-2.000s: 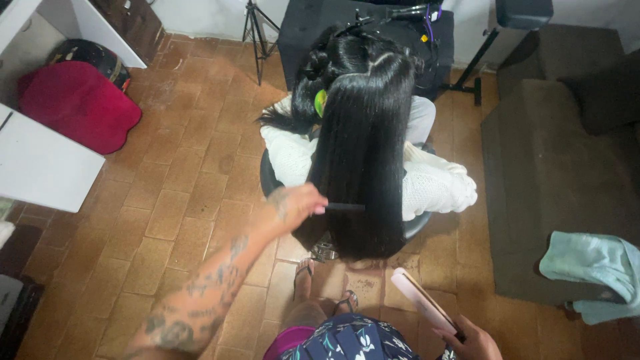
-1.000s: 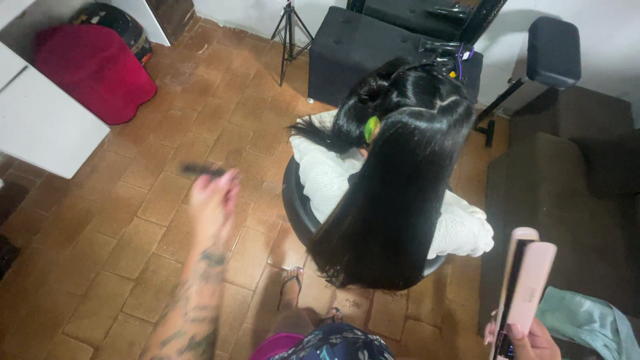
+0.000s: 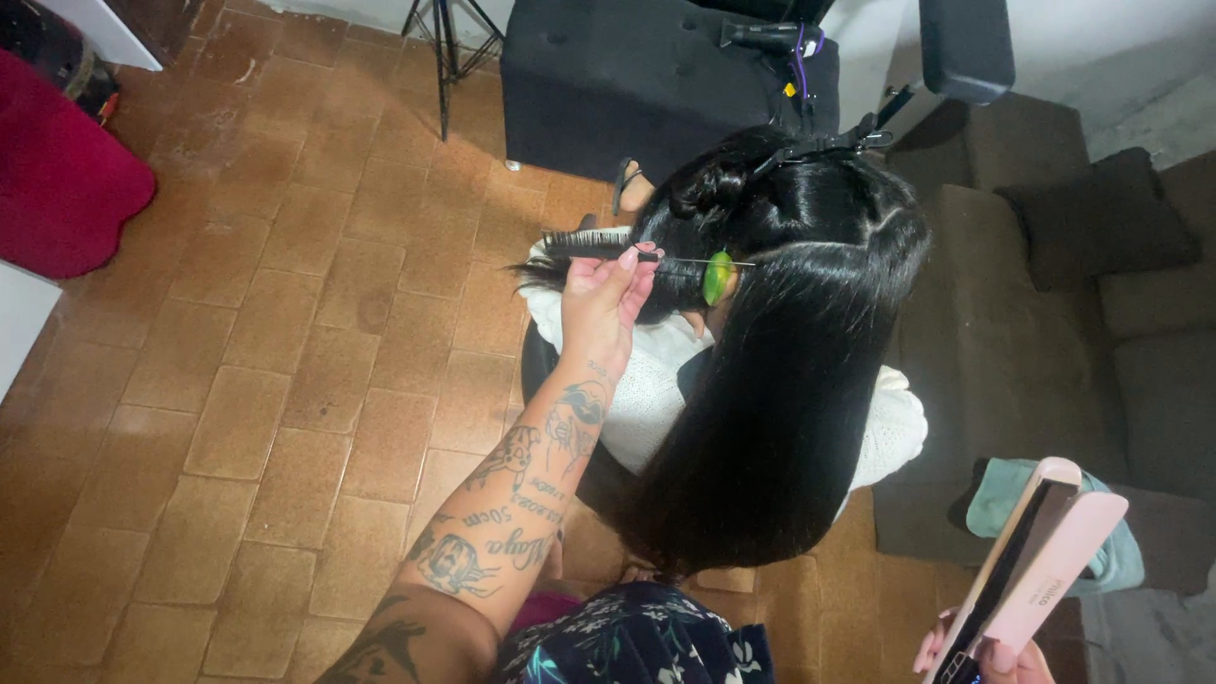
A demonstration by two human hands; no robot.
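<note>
A black tail comb [image 3: 587,249] is in my left hand [image 3: 613,285]; its thin metal tail points right, at the side of a seated person's head. That person's long, straight black hair [image 3: 779,408] hangs down the back over a white knitted top [image 3: 646,394]. Black clips [image 3: 831,144] hold the upper hair, and a green clip-like object [image 3: 718,277] lies by the ear. My right hand [image 3: 993,660], partly cut off at the lower edge, holds a pink hair straightener [image 3: 1035,560] by its lower end, plates apart, to the right of the hair.
A black tufted ottoman [image 3: 608,85] with a hair dryer [image 3: 760,36] on it stands ahead, beside a tripod [image 3: 444,57]. On the right are a dark sofa [image 3: 988,351] and a light green cloth [image 3: 1111,551]. A red cloth [image 3: 66,171] is at the left.
My left hand was at the lower hair, then out to the left over the floor; now it is beside the head with the comb. The straightener has come up from the lower edge.
</note>
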